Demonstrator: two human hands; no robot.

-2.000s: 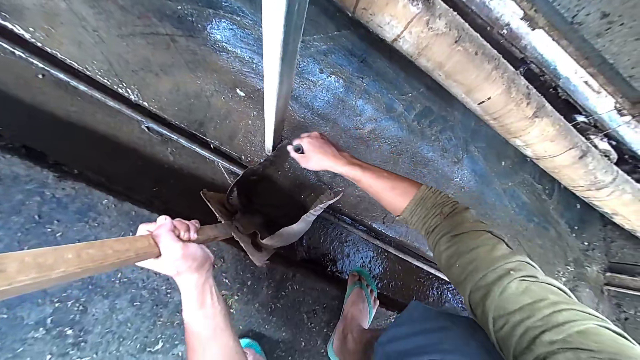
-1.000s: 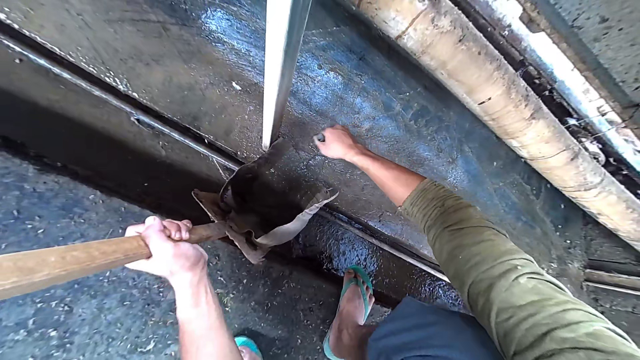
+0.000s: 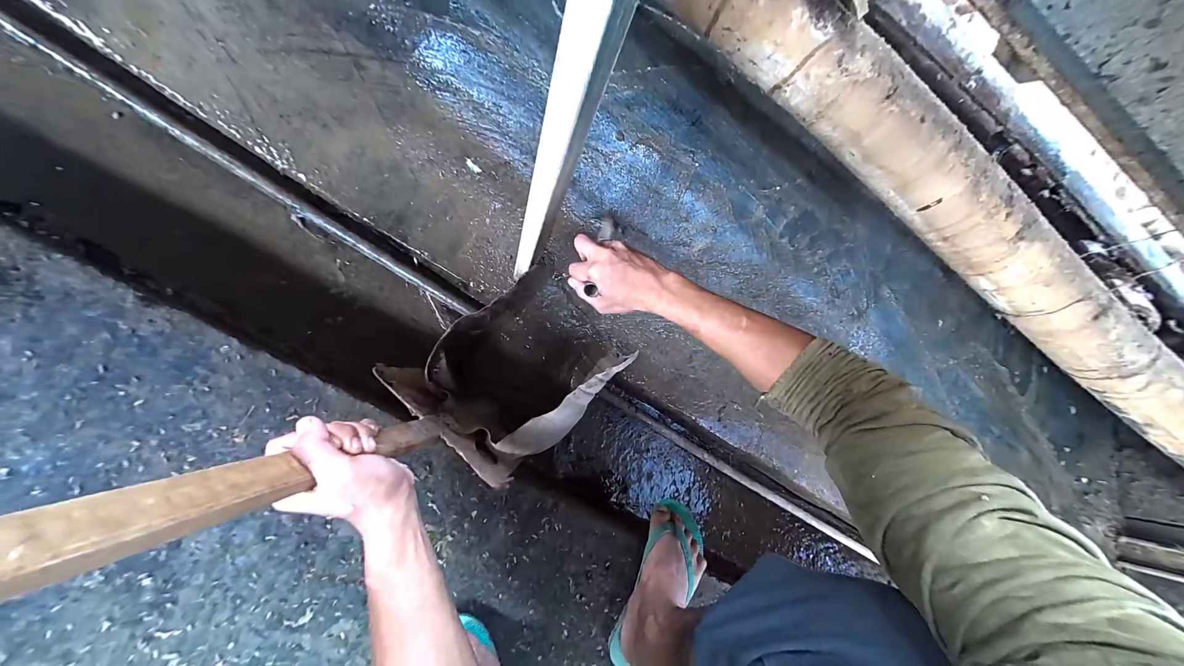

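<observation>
My left hand is closed around a long wooden handle, near where it joins a wide dark scoop with bent, ragged edges. The scoop's mouth lies across the metal rail toward the wet slab. My right hand, with a dark ring, is just above the wet slab beyond the scoop, its fingers curled. A small dark lump shows at its fingertips; whether the hand grips it I cannot tell.
A pale metal post stands just left of my right hand. A thick, worn tan pipe runs along the far side. The thin metal rail crosses diagonally. My feet in green flip-flops are at the bottom, on dark ground scattered with bits.
My right hand has moved from the scoop's far edge by the post out over the wet slab, then turned its fingers back toward the post. My left hand keeps its hold on the handle.
</observation>
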